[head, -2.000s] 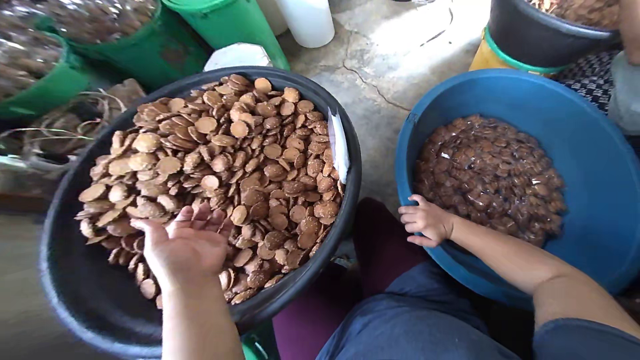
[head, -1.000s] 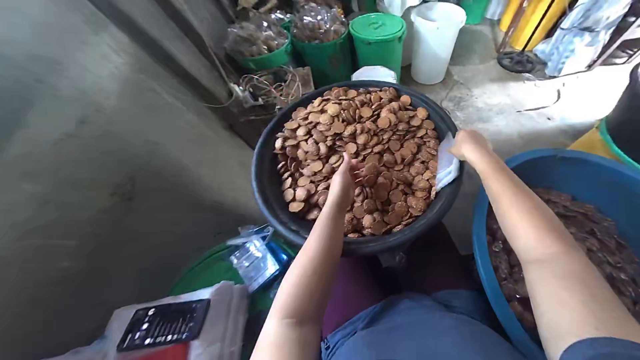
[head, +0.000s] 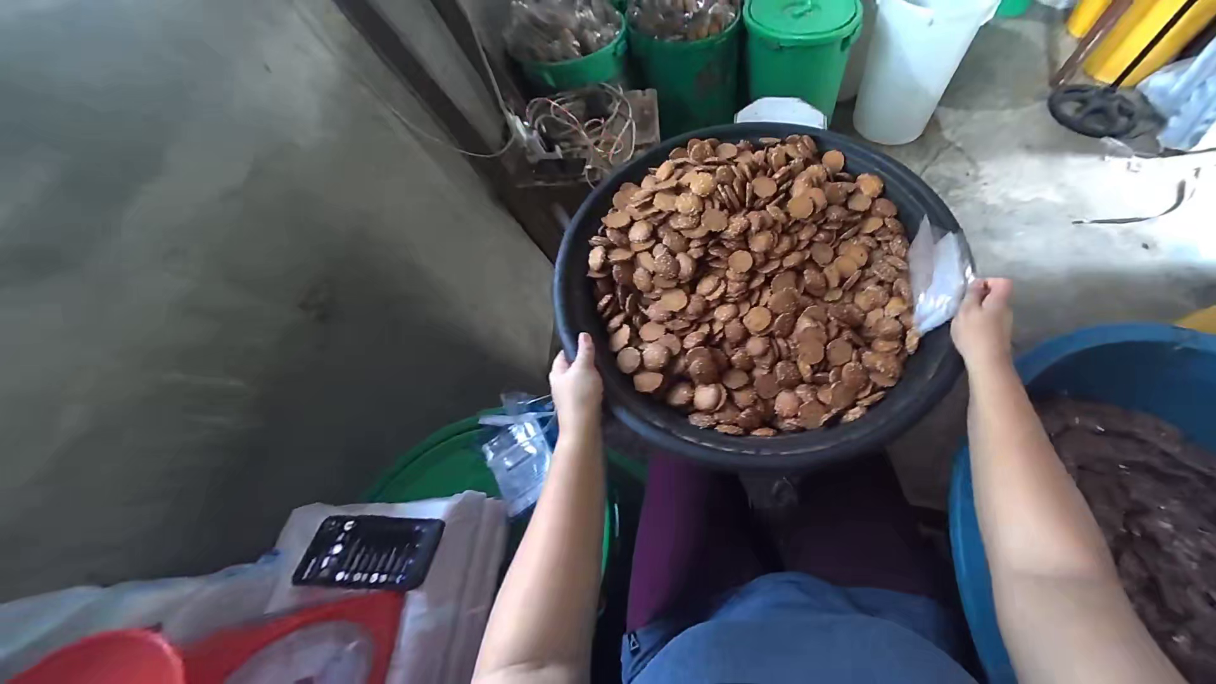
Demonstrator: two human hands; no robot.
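A round black plastic basin point(head: 760, 458) stands in front of my knees, heaped with small round brown cookies point(head: 750, 275). My left hand point(head: 577, 385) grips the basin's left rim, thumb on top. On the opposite side my right hand point(head: 983, 318) holds the right rim, beside some clear plastic bags point(head: 939, 275) that lie over the inner edge. The fingers of both hands are partly hidden by the rim. A blue tub point(head: 983, 560) with dark brown packed contents is at the lower right, under my right forearm.
Green buckets point(head: 803, 57) and a white bin point(head: 917, 71) stand behind the basin. Tangled wires point(head: 594, 123) lie at its back left. A green container point(head: 437, 456) with a clear plastic item point(head: 521, 456), and a phone point(head: 369, 553), are at lower left, beside a grey wall point(head: 285, 237).
My left hand has moved from over the cookies to the basin's left rim. My right hand was on the blue tub's rim and is now at the black basin. The view has swung left.
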